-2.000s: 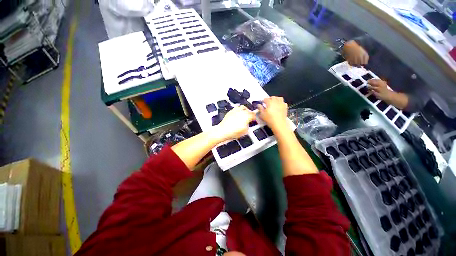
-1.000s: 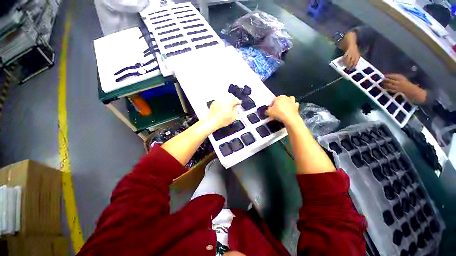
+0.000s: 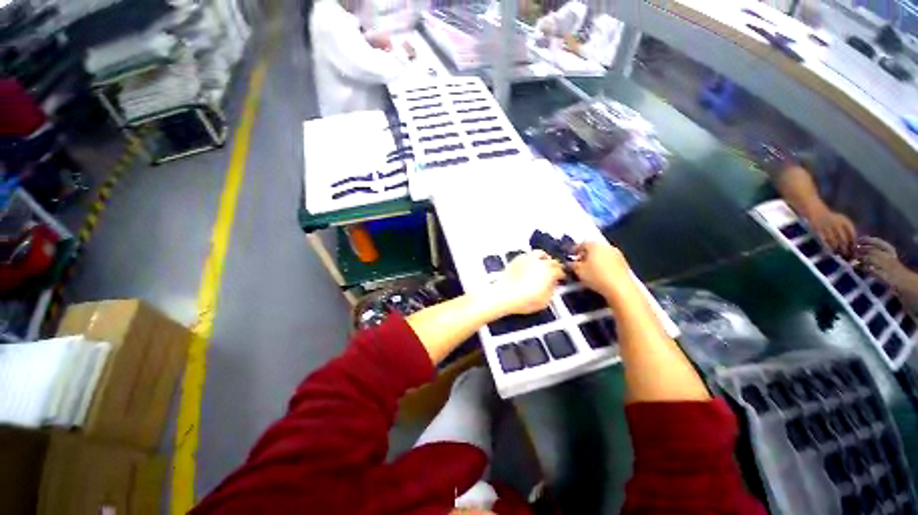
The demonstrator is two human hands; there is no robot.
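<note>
A white foam tray [image 3: 564,374] lies in front of me, with small black parts [image 3: 533,352] seated in its near pockets. A white cover sheet [image 3: 503,201] lies beyond it, with a few loose black parts [image 3: 493,263] on it. My left hand [image 3: 530,280] and my right hand [image 3: 600,270] are close together at the tray's far edge, their fingertips on small dark parts beside the loose heap. The fingers hide much of these parts.
A clear blister tray [image 3: 835,433] of dark parts is at right, a crumpled clear bag [image 3: 710,324] beside it. Bagged parts [image 3: 604,151] lie farther back. A side table [image 3: 347,206] holds black straps. Across the bench, a person's hands work at another tray [image 3: 840,282]. Cartons [image 3: 131,372] stand at left.
The view has swung left, so the bench sits farther right. My hands have moved from the tray's pockets to the loose parts at its far edge. More near pockets hold parts than two seconds ago.
</note>
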